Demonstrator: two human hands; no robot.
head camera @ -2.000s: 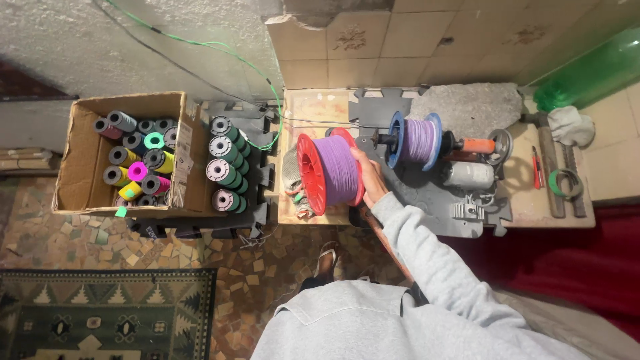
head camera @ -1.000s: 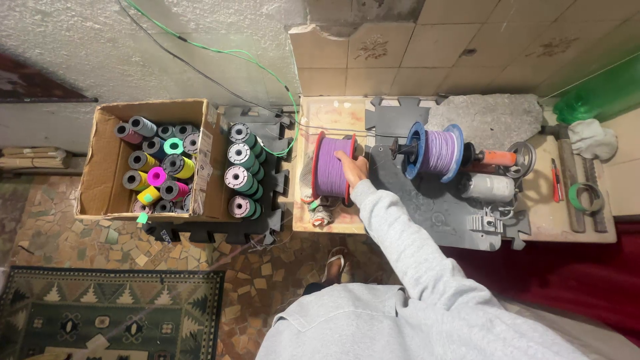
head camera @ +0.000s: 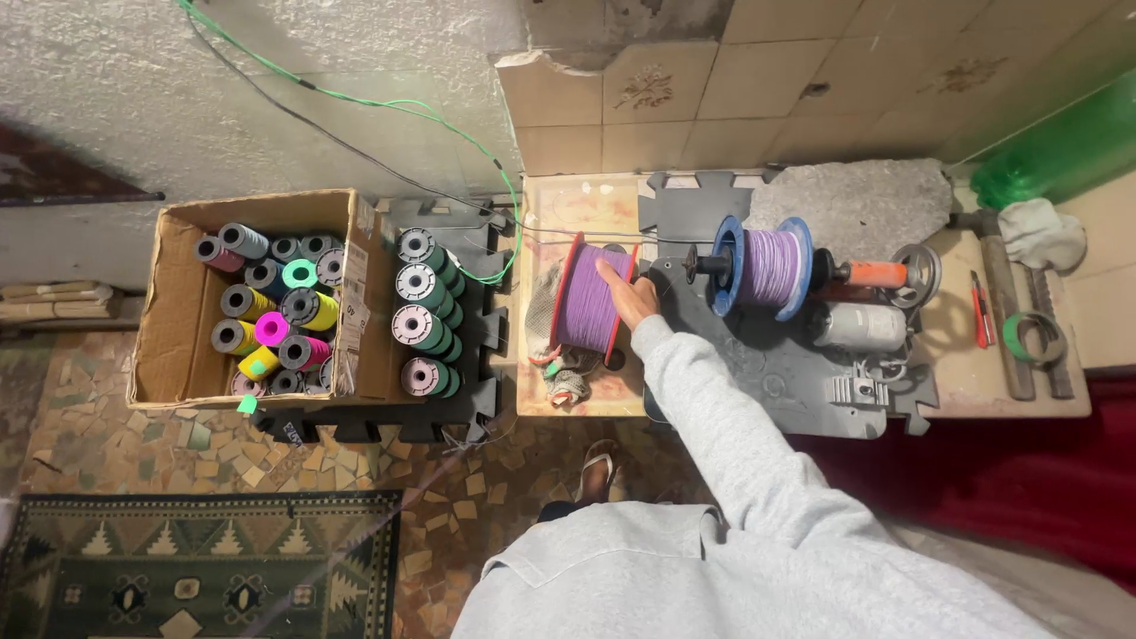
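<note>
My right hand grips the right side of a red-flanged spool of purple cord, one finger lying over the wound cord. The spool stands on its flanges' edges above a grey mesh cloth on the stone-like tabletop. To the right of the hand, a blue-flanged spool of lilac cord sits on the shaft of a winding device with an orange part. A silver motor lies just below that shaft. A faint, blurred purple strand crosses the floor at lower left. My left hand is not in view.
A cardboard box with several thread spools stands at left, beside a row of green spools. A stone slab, red cutter, hammer and green tape roll lie at right. A green cable runs along the wall.
Two seconds ago the red-flanged spool was held tilted, with its left flange's face toward the view. It now stands more upright on its edges, with my right hand still on it.
</note>
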